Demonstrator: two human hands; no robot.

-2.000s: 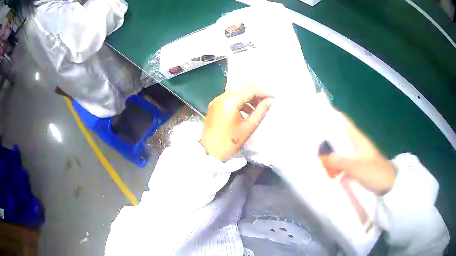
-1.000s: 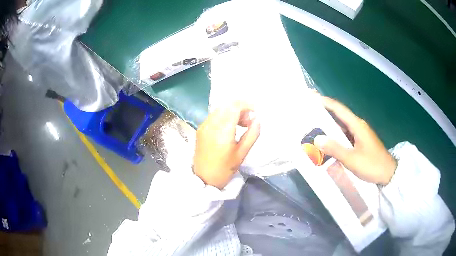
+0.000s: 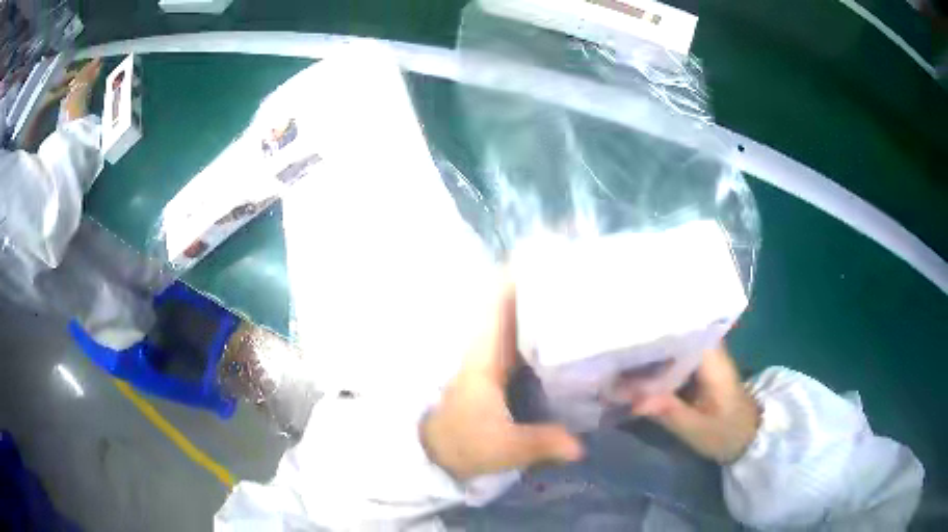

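Note:
A white retail box (image 3: 629,286) is between my hands, tilted with one end away from me. Clear film (image 3: 613,166) is around it and spreads past its far end over the green worktop. My left hand (image 3: 489,421) is at the box's left side, blurred, thumb under its near part. My right hand (image 3: 717,405) grips its right near side. The stack of bags (image 3: 364,229) lies left of the box, glaring white. A printed box (image 3: 224,213) lies across the stack's far left side, loose film around it.
A pale metal rail (image 3: 821,187) curves across the green worktop. Beyond it lie a white box (image 3: 624,21) and part of another (image 3: 194,4). At left, another person's hand (image 3: 81,91) is near a box (image 3: 120,109). A blue stool (image 3: 172,343) stands below the table edge.
The box has moved up and forward in my right hand, with film now around it. My left hand has left the stack for the box. The view has shifted, showing more belt and another person's hand.

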